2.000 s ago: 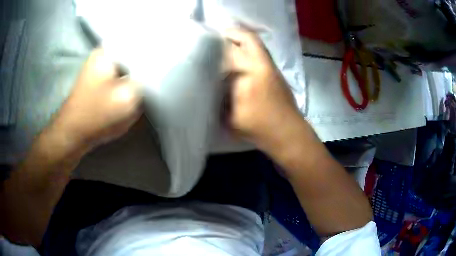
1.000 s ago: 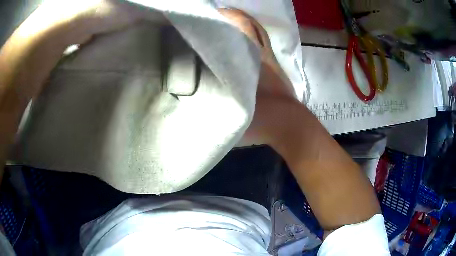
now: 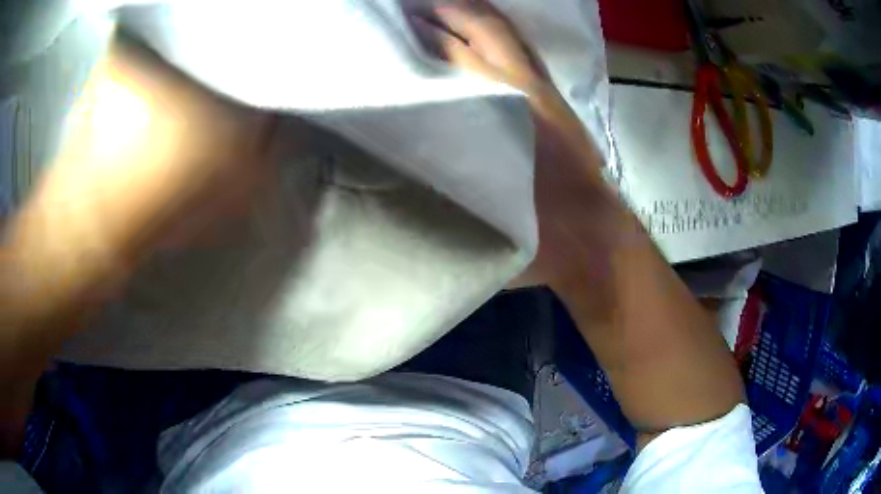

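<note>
A large pale fabric panel [image 3: 357, 299] lies over the table edge, hanging toward the lap, with its upper layer folded back and glaring white under the lamp. My left hand [image 3: 184, 145] is blurred and lies over the panel's left part; its fingertips are not clear. My right hand [image 3: 483, 39] is at the top centre, with its fingers curled at the white upper layer of the panel. The right forearm runs along the panel's right edge.
Scissors [image 3: 720, 145] with red and yellow handle loops lie on the pale table [image 3: 667, 145] to the right. A red pad [image 3: 647, 21] is at the top. A blue perforated crate [image 3: 778, 338] stands below the table edge at the right.
My left hand has come down from the top left onto the panel's left part. The upper layer now covers the pocket-like strip that showed before. My right hand stays near the top centre.
</note>
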